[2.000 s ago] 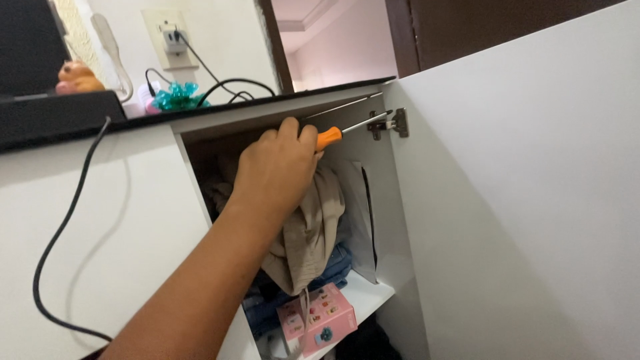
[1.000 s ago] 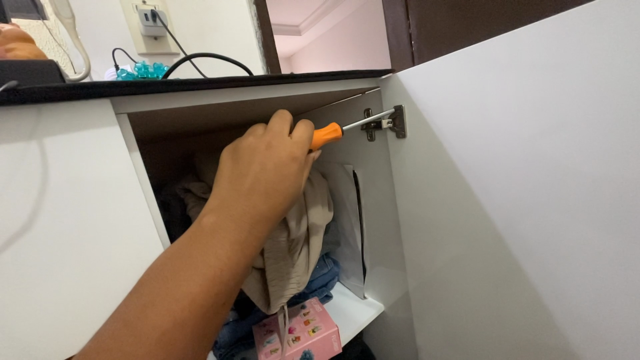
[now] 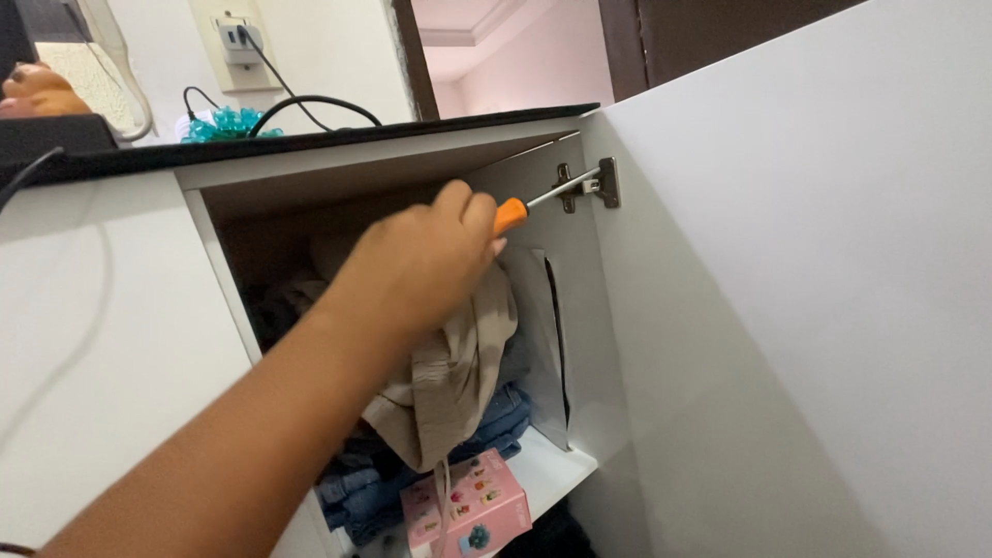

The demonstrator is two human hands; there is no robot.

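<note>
My left hand (image 3: 434, 256) reaches in from the lower left and grips the orange handle of a screwdriver (image 3: 511, 217). The metal shaft points up and right, and its tip lies at the concealed metal hinge (image 3: 590, 186) between the cabinet side wall and the open white door (image 3: 775, 232). Whether the tip sits in a screw cannot be told. Behind and below the hand, beige cloth (image 3: 446, 387) hangs over folded blue denim (image 3: 364, 496) on the shelf. My right hand is out of view.
A pink box (image 3: 473, 504) sits at the front of the white shelf (image 3: 554, 465). Above, the black cabinet top (image 3: 434, 124) bears a teal beaded object (image 3: 225, 125) and cables. A charger (image 3: 242, 45) is in the wall outlet. A dark wooden frame (image 3: 624, 46) stands behind.
The view has shifted somewhat. My left hand stays on the screwdriver, and the shaft remains at the hinge.
</note>
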